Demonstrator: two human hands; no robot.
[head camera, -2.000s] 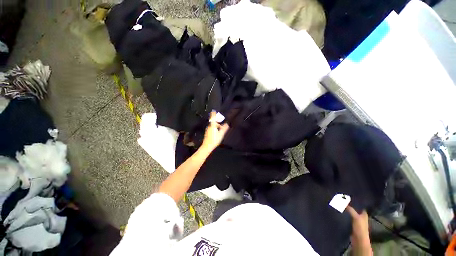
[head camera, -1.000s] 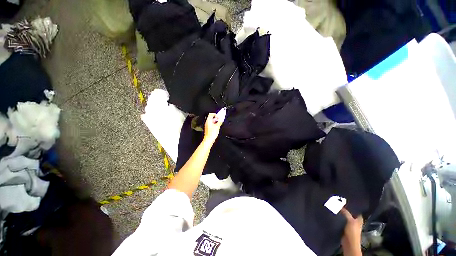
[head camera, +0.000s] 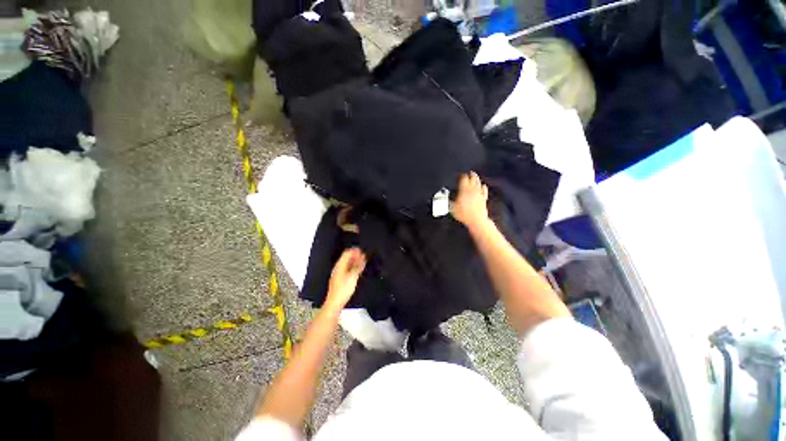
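Black garment panels (head camera: 388, 138) lie in a loose pile in front of me, over white cloth (head camera: 280, 202). A small white ticket (head camera: 440, 202) is on the black cloth at the middle. My right hand (head camera: 470, 200) is beside this ticket, on the black panels; its fingertips are partly unclear. My left hand (head camera: 346, 269) rests over the lower left black panels, fingers blurred, and I cannot tell if it grips the cloth. Another white ticket with a tie (head camera: 311, 15) is on the black bundle at the top.
A white sewing table (head camera: 681, 224) with a blue edge stands at the right. Yellow-black tape (head camera: 247, 164) marks the speckled floor. White and dark cloth heaps (head camera: 52, 194) lie at the left. A khaki sack (head camera: 562, 82) and blue bins (head camera: 732, 52) are at the upper right.
My right hand has moved from the lower right up to the pile's middle. The black cloth there now lies on top of the pile. My left hand has come down, away from its ticket.
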